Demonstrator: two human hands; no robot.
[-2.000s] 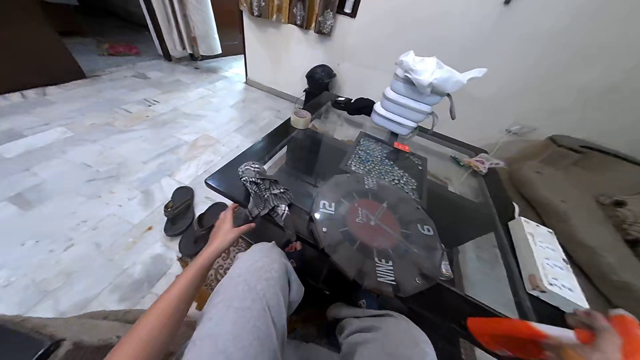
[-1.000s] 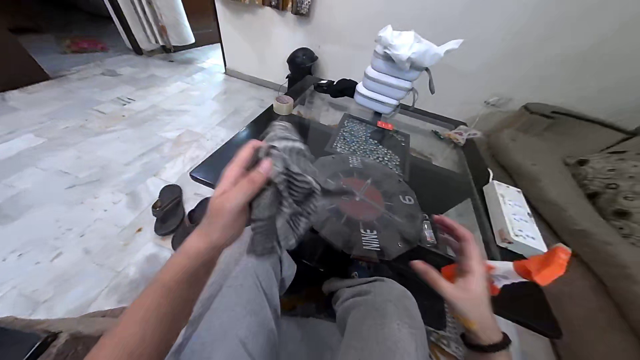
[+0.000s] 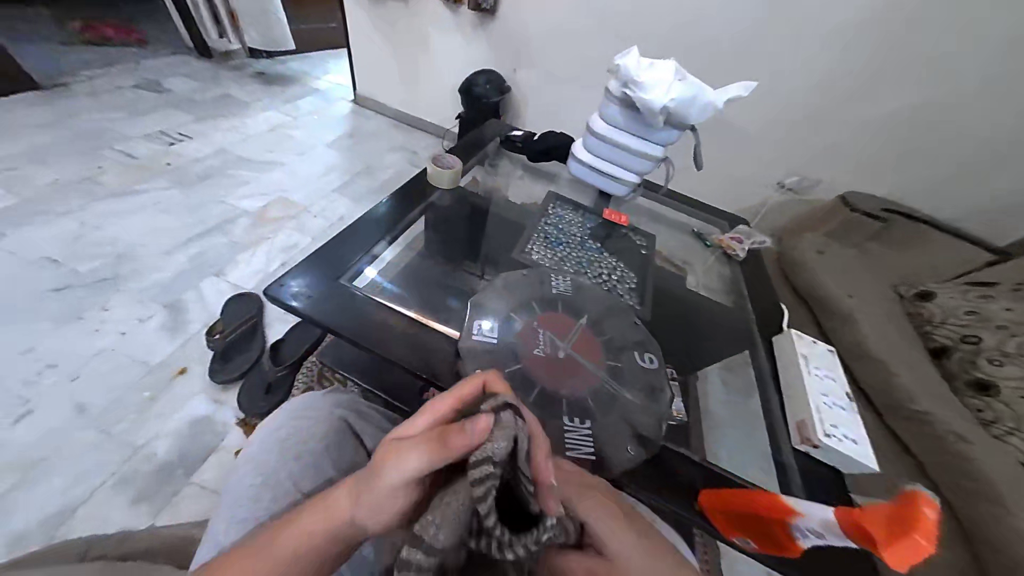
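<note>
A grey and black patterned cloth (image 3: 496,480) is bunched between my two hands, low in the middle of the view. My left hand (image 3: 432,448) grips it from the left, fingers over its top. My right hand (image 3: 596,520) holds its right side, partly hidden by the cloth. Just beyond lies a round clock (image 3: 564,368) of dark clear material with a red centre, on the near side of the glass-topped table (image 3: 336,264). To the right of my hands is an orange spray bottle (image 3: 816,528) with a white band.
Behind the clock lies a dark board with glass pebbles (image 3: 580,252). A tape roll (image 3: 444,171), stacked pale cases (image 3: 616,148) and a black helmet (image 3: 483,92) are farther back. A white power strip (image 3: 824,400) rests at the right edge. Dark slippers (image 3: 237,340) lie on the floor.
The cloth lay on the table's left part; my left hand has lifted it and brought it to my lap. My right hand has left the orange bottle and now holds the cloth too.
</note>
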